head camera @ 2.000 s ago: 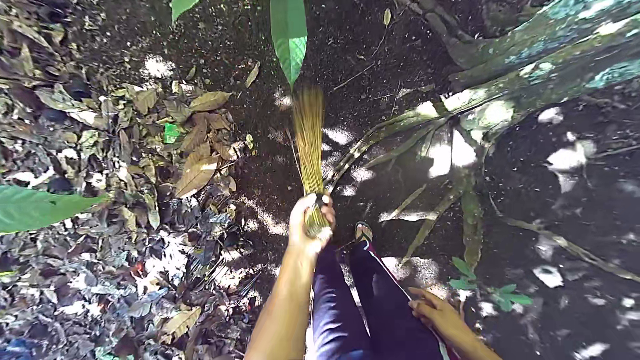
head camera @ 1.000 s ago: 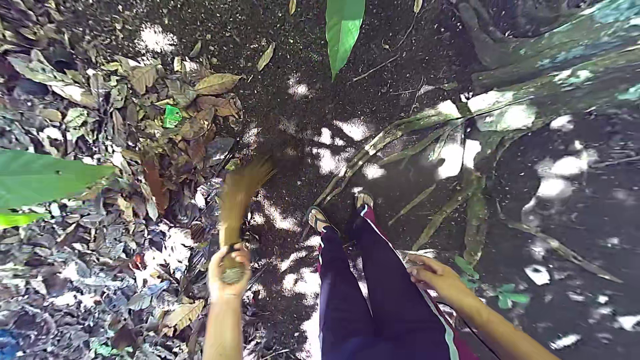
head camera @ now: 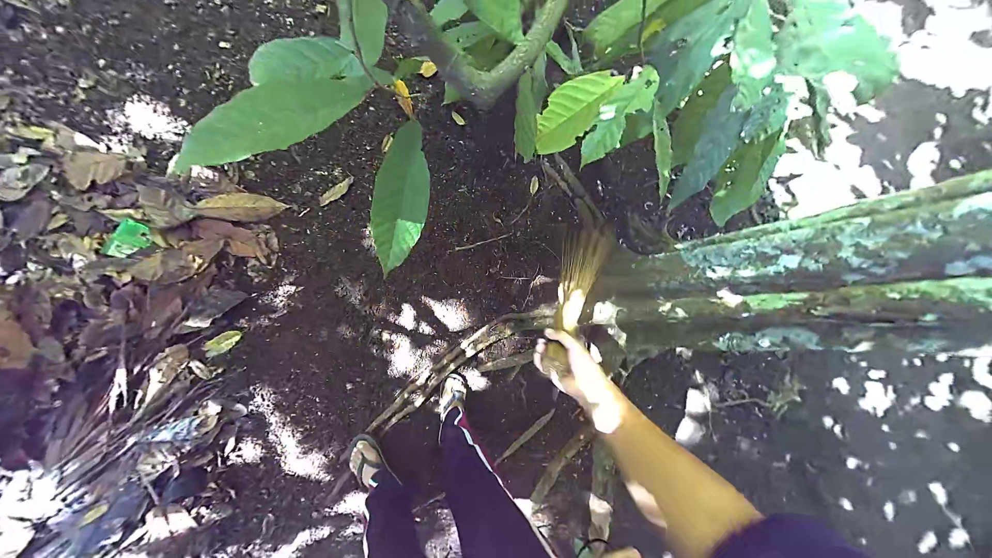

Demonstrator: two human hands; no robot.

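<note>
A short broom of thin stiff bristles (head camera: 581,267) is in my right hand (head camera: 570,364), whose fingers are closed around its bound end. Its blurred bristles fan out over dark soil beside the foot of a mossy, lichen-spotted trunk (head camera: 814,287). The right forearm reaches in from the lower right. A sliver of skin at the bottom edge, beside a thin dark loop, may be my left hand (head camera: 621,552); its fingers and anything they hold are hidden. My sandalled feet (head camera: 366,463) stand near a long exposed root (head camera: 465,349), left of the broom.
Dry leaves (head camera: 170,248) lie heaped along the left, with a green scrap (head camera: 126,238) among them. Green leaves (head camera: 399,198) and a forked branch (head camera: 488,81) hang across the top. More roots (head camera: 562,465) run over the soil below the trunk.
The broom was in my left hand over the leaf litter's edge; now my right hand holds it by the trunk. My right hand was at my thigh earlier. The view has shifted, bringing in the branch.
</note>
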